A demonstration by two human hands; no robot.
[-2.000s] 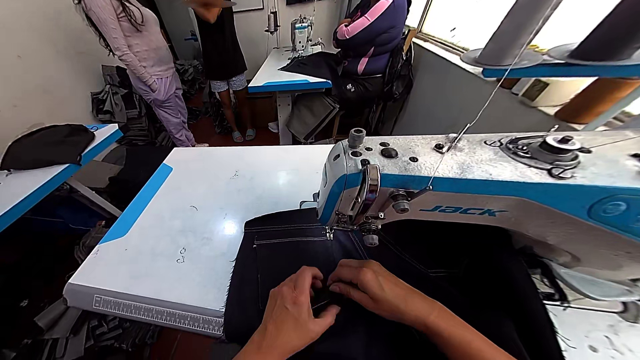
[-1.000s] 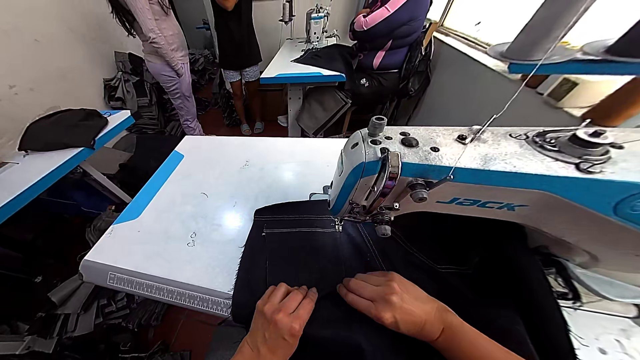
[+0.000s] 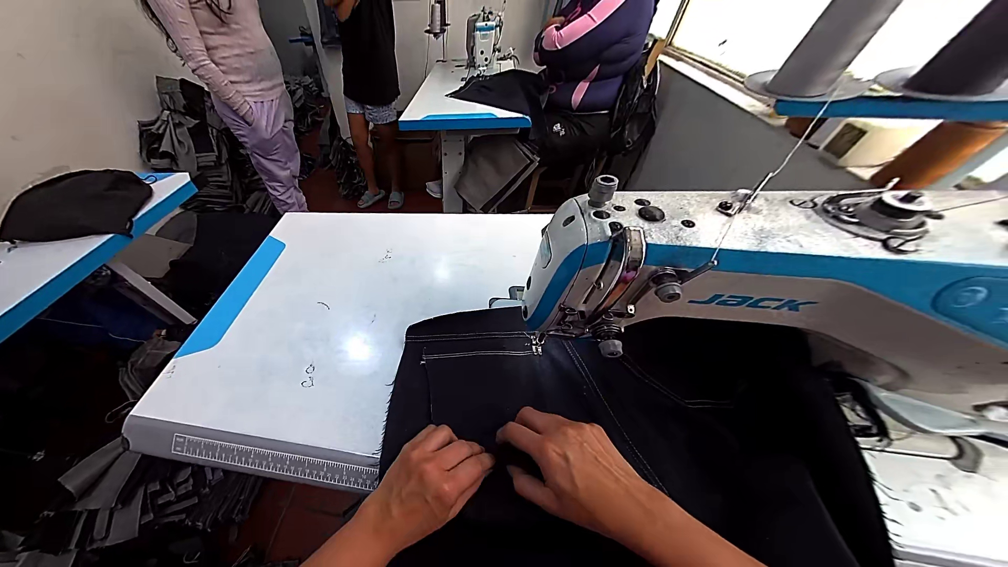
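Note:
A dark denim garment piece (image 3: pixel 488 386) with pale stitch lines lies over the near part of the white sewing table (image 3: pixel 315 315). Its upper edge is under the needle and presser foot area of a Jack industrial sewing machine (image 3: pixel 583 268). My left hand (image 3: pixel 433 480) rests on the denim with bent fingers, its fingertips at a fold. My right hand (image 3: pixel 559 465) is just beside it, thumb and index finger apart around a dark bunch of the cloth. Whether either hand pinches the cloth is not clear.
Thread cones (image 3: pixel 835 47) stand on a rack at upper right. Another table (image 3: pixel 165 205) with black cloth is at left. Cloth scraps (image 3: pixel 150 488) lie below the table. Beyond, two people stand and one sits by a second sewing machine (image 3: pixel 484 43).
Two seconds ago my hands were close together on the denim; one second ago they were farther apart, and now the gap between them is small. The garment's top stays under the machine head.

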